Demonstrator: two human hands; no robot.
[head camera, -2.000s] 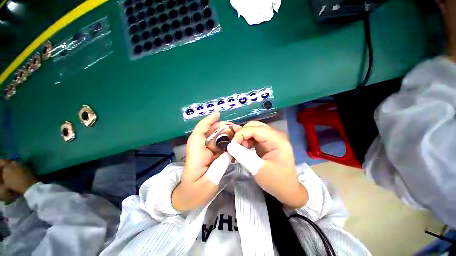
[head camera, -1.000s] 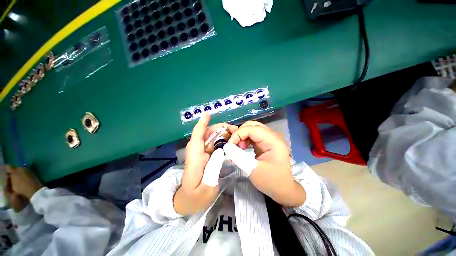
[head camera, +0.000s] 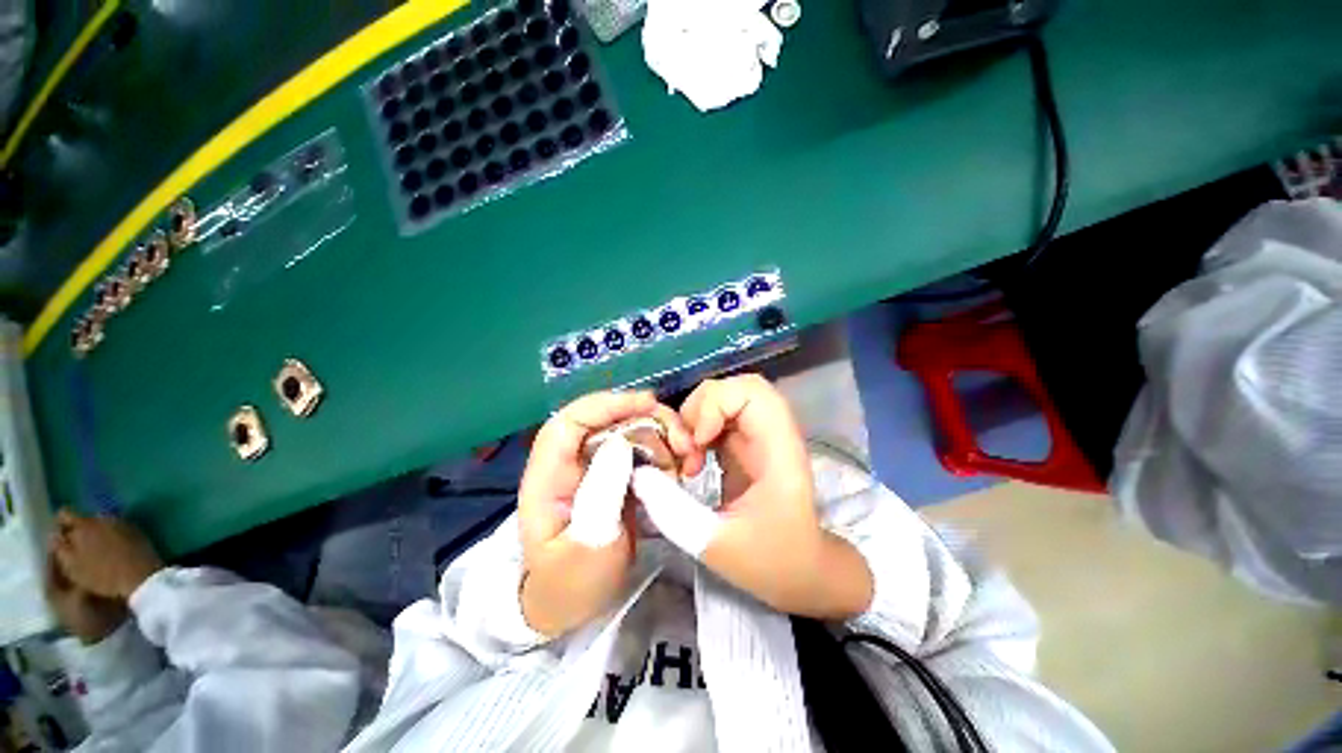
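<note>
My left hand (head camera: 576, 478) and my right hand (head camera: 751, 478) meet above my lap, just off the near bench edge. They hold a small copper-coloured housing (head camera: 648, 437) between the fingers. White finger cots cover both thumbs, and the thumbs lie over the housing's near side. The housing's dark centre is mostly hidden by them. A clear carrier strip (head camera: 670, 321) with a row of round dark parts lies at the near bench edge, just beyond my hands. Two more housings, one of them here (head camera: 296, 387), lie on the green bench at the left.
A dark sheet of round pads (head camera: 493, 111) and a clear film (head camera: 280, 221) lie farther back. Several housings (head camera: 136, 277) line the yellow edge. A white wipe (head camera: 709, 52), a dark dispenser (head camera: 957, 27) with cable, a red stool (head camera: 1001, 405) and neighbours' sleeves also show.
The view has shifted, so the bench items at the left sit lower and farther right. My thumbs now cover the dark centre that showed before. My left forefinger has curled in around the housing.
</note>
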